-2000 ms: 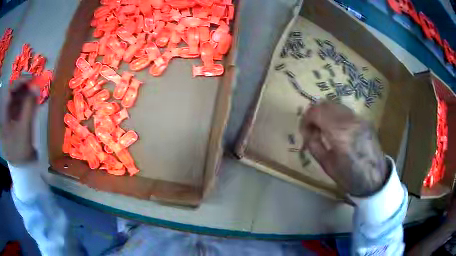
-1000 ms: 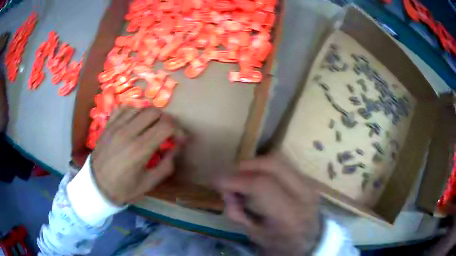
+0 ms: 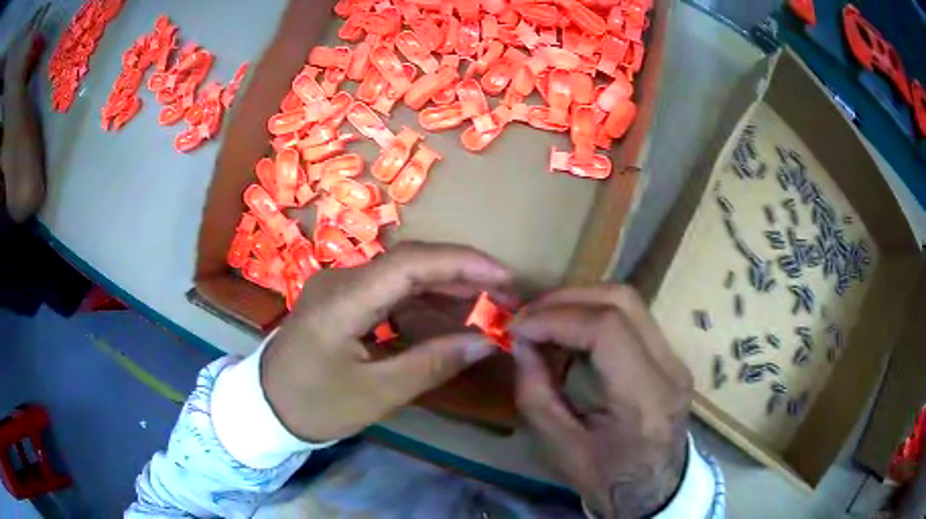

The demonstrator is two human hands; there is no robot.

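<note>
My left hand [image 3: 381, 340] holds an orange trigger [image 3: 489, 318] between thumb and fingers, above the near edge of the left cardboard box [image 3: 609, 218]. Another bit of orange shows beneath my left fingers. My right hand [image 3: 609, 395] pinches the same trigger from the right with thumb and forefinger. Any spring at my fingertips is too small to tell. A heap of orange triggers [image 3: 487, 61] fills the back and left of the left box. Dark metal springs [image 3: 802, 243] lie scattered in the right cardboard box [image 3: 678, 304].
Small orange piles [image 3: 137, 76] lie on the pale table [image 3: 122, 213] at the far left, near another person's arm [image 3: 22, 132]. Orange shells [image 3: 871, 46] lie on the belt at upper right. Another box with orange parts [image 3: 909, 446] is at the right edge.
My right hand has left the spring box and come to my left hand. My left hand has moved from the far left to the left box. Both now meet at a trigger. The view has shifted.
</note>
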